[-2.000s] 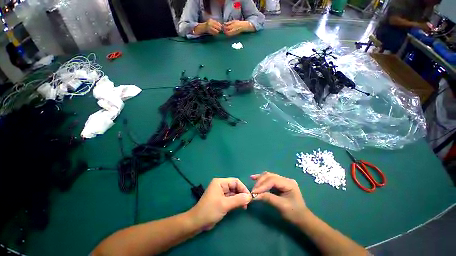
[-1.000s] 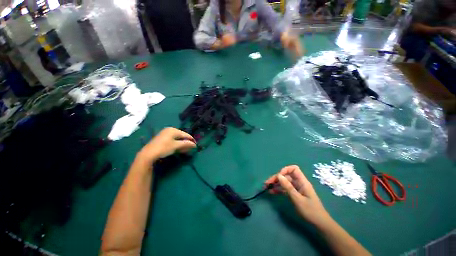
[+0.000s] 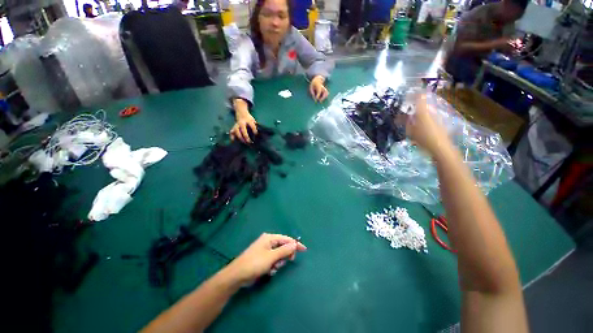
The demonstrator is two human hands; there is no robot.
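My left hand [image 3: 268, 259] is low in the middle, its thumb and fingers closed on a small tip, likely a black cable's end; a dark piece shows below the hand. My right hand [image 3: 426, 123] is blurred and reaches over the clear plastic bag [image 3: 364, 170], beside the black cables [image 3: 377, 120] on it. Whether it holds anything cannot be told. A loose pile of small white caps [image 3: 398, 229] lies left of my right forearm. Red-handled scissors [image 3: 440, 233] are partly hidden behind that forearm.
A black cable heap [image 3: 237, 170] lies mid-table, with a person's hand [image 3: 244, 127] on it. More black cables [image 3: 32, 240] fill the left side. A white cloth [image 3: 120, 177], white cables [image 3: 75, 140] and a red tool [image 3: 130, 111] lie left. Another person sits far right.
My right hand has moved from above the table's front area up to the bag. My left hand has come back from the cables to front centre. The person opposite now reaches onto the heap.
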